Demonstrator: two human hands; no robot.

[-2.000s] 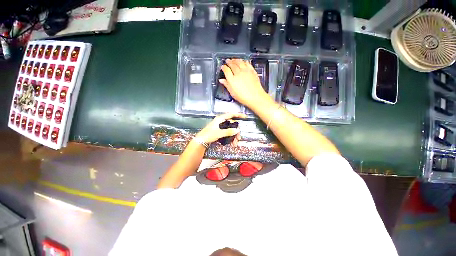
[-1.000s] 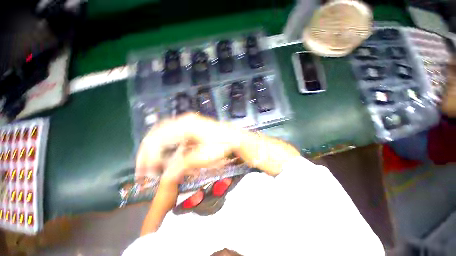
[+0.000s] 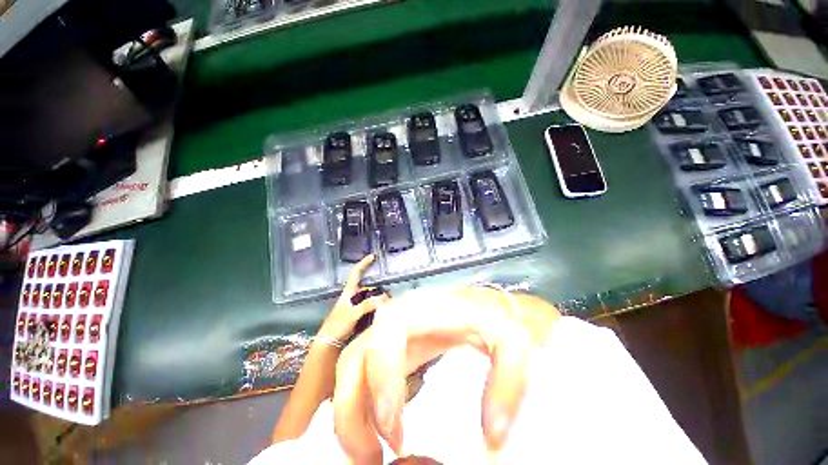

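Observation:
My left hand is at the bench's front edge, its fingers around a small black piece, partly hidden behind my right hand. My right hand is large and close to the camera, fingers bent, thumb and fingertips apart, with nothing seen between them. The clear phone tray lies behind my hands. Dark keypad phones lie in several of its pockets, in two rows. The two leftmost pockets hold no dark phone; the lower one shows a small pale patch.
A smartphone lies right of the tray, below a beige fan. A white red-part tray with loose scraps is at left. Another phone tray and red-part tray are at right. A dark monitor and cables are far left.
My right hand has left the phones in the tray, passed beside my left hand, and come up close to the camera. My left hand keeps the black piece. The view has shifted.

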